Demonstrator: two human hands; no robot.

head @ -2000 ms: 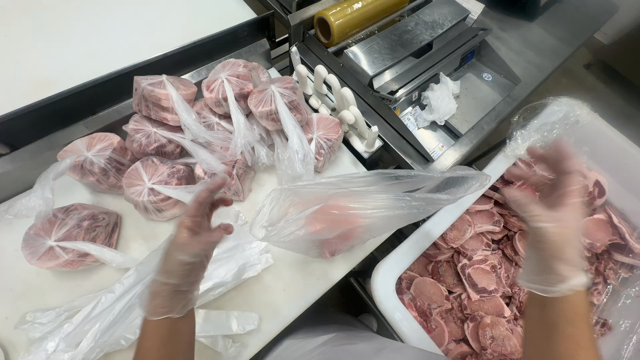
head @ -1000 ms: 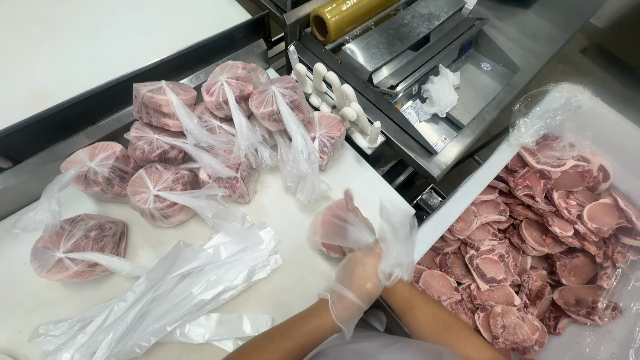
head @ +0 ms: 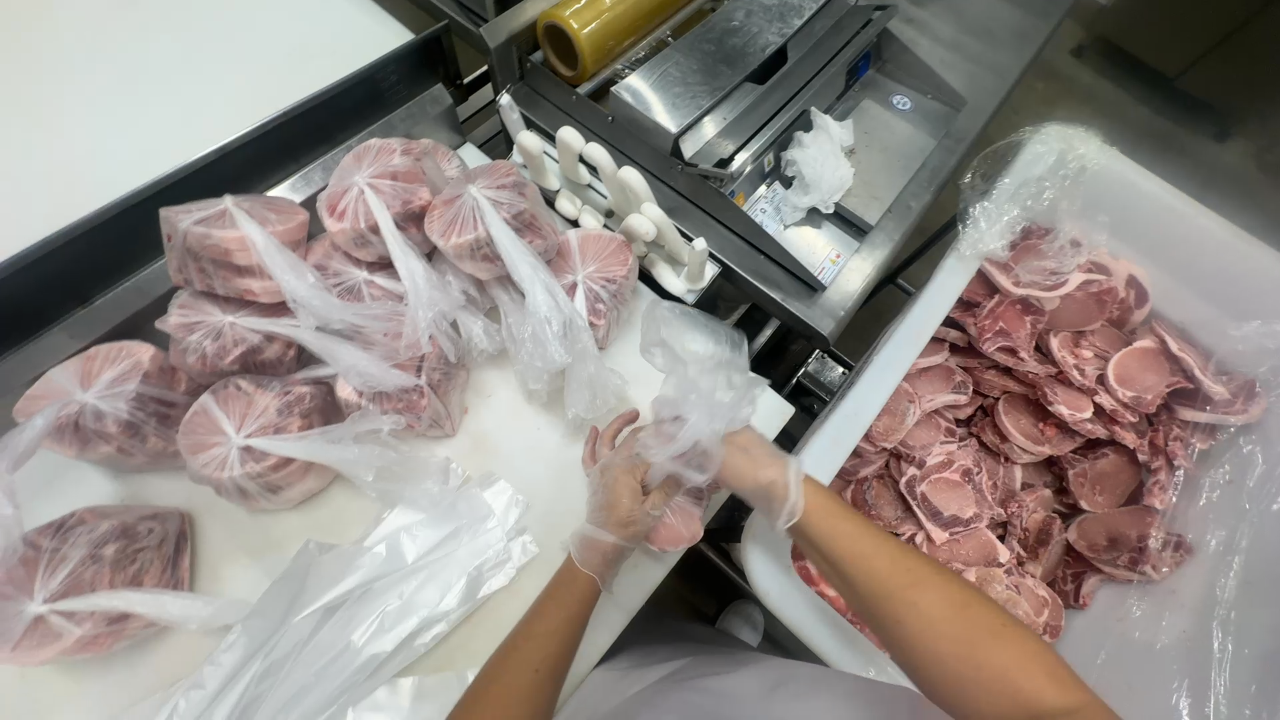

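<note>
At the right edge of the white cutting board, my left hand, in a clear plastic glove, holds a clear bag of meat from the left. My gloved right hand grips the same bag from the right, near its gathered plastic; its fingertips are partly hidden. The bag's loose top stands up between my hands. Several knotted clear bags of pork chops sit on the board to the left. Flat empty plastic bags lie in front of them.
A white plastic tub of loose pork chops stands at the right, partly lined with clear film. Behind the board are a white-pegged rack and a steel wrapping machine with a yellow film roll.
My hands were apart two seconds ago, with the bag lying between them. They came together at the bag, whose top is now bunched upright between them.
</note>
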